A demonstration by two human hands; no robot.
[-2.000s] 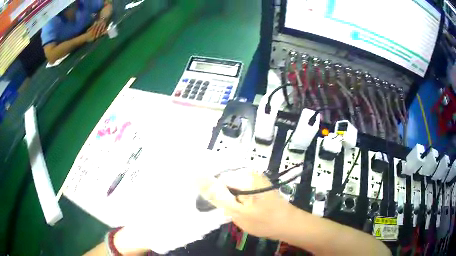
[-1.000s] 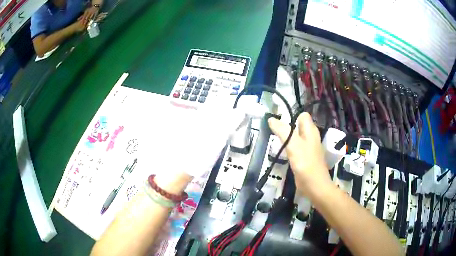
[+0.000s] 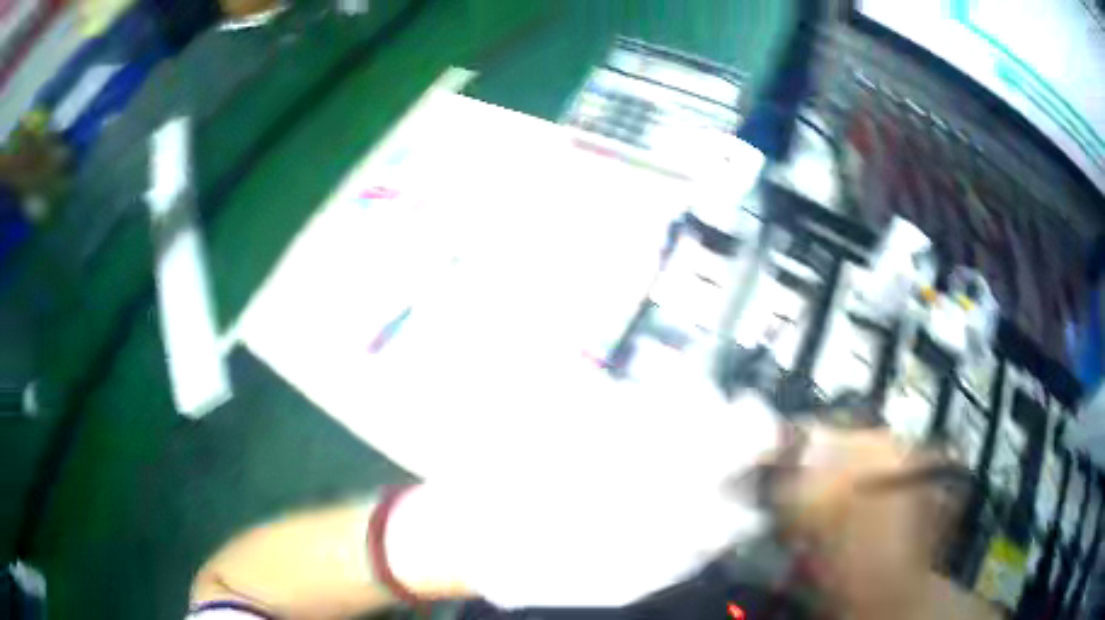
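Note:
The frame is blurred and overexposed. My left hand [image 3: 594, 497], in a white glove, reaches in from the bottom left to the near end of the socket strips. My right hand [image 3: 866, 503], bare, is close beside it at the lower right. A dark test cord [image 3: 903, 476] runs across the fingers of my right hand, which look closed on it. Whether my left hand holds an adapter is hidden by glare. White socket strips [image 3: 836, 357] lie beyond my hands, with a white adapter [image 3: 897, 260] standing on one.
A printed sheet [image 3: 509, 242] lies on the green surface, with a dark pen [image 3: 390, 328] on it. A calculator [image 3: 660, 103] is at its far edge. A white bar [image 3: 188, 303] lies left. Reddish wires [image 3: 927, 182] and a monitor [image 3: 1012, 61] are at the upper right.
The view has swung, so the sheet and rack sit further right. My hands have come together nearer me, away from the upper sockets. The looped cord is no longer raised above them.

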